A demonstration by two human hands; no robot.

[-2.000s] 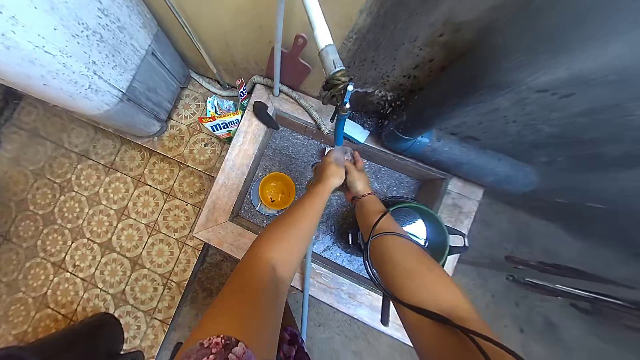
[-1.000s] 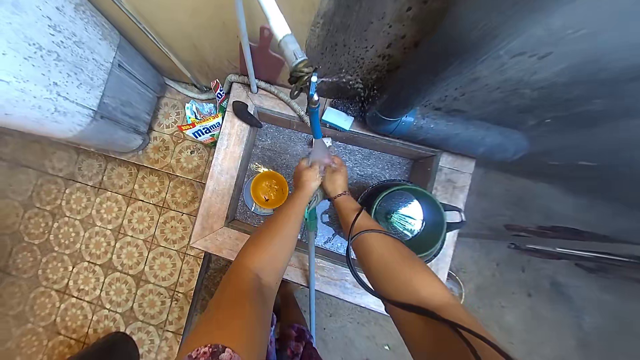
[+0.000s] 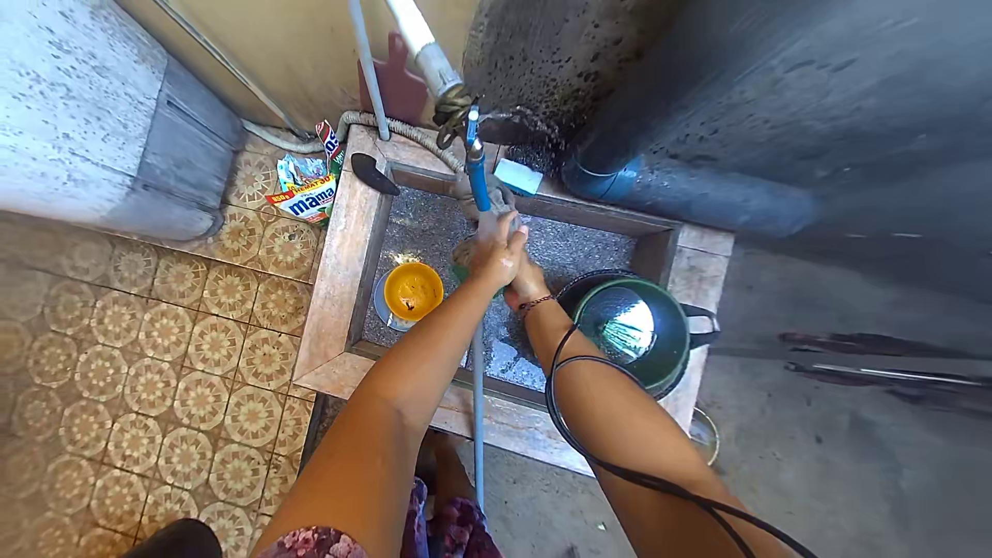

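Water runs from a blue tap spout (image 3: 478,182) over both hands, which meet above a tiled basin (image 3: 333,271). My left hand (image 3: 500,252) lies against my right hand (image 3: 527,277), and its fingers are partly spread. The right palm and fingers are mostly hidden behind the left; whether it holds anything cannot be seen. Left of them, a yellow bowl (image 3: 414,291) rests on a bluish dish (image 3: 382,304) in the basin. A green pot (image 3: 670,341) with shiny contents stands at the basin's right side, close to my right forearm.
A black curved object (image 3: 373,173) and a pale blue-white block (image 3: 519,177) lie on the rim. Detergent packets (image 3: 306,198) stand beside it. A grey upright pole (image 3: 478,418) crosses the near rim, and a black cable (image 3: 659,484) loops over my right forearm. A large pipe (image 3: 713,194) runs behind.
My hands stay together under the tap throughout. Their fingers have shifted against each other, with my left hand now lying more over the right.
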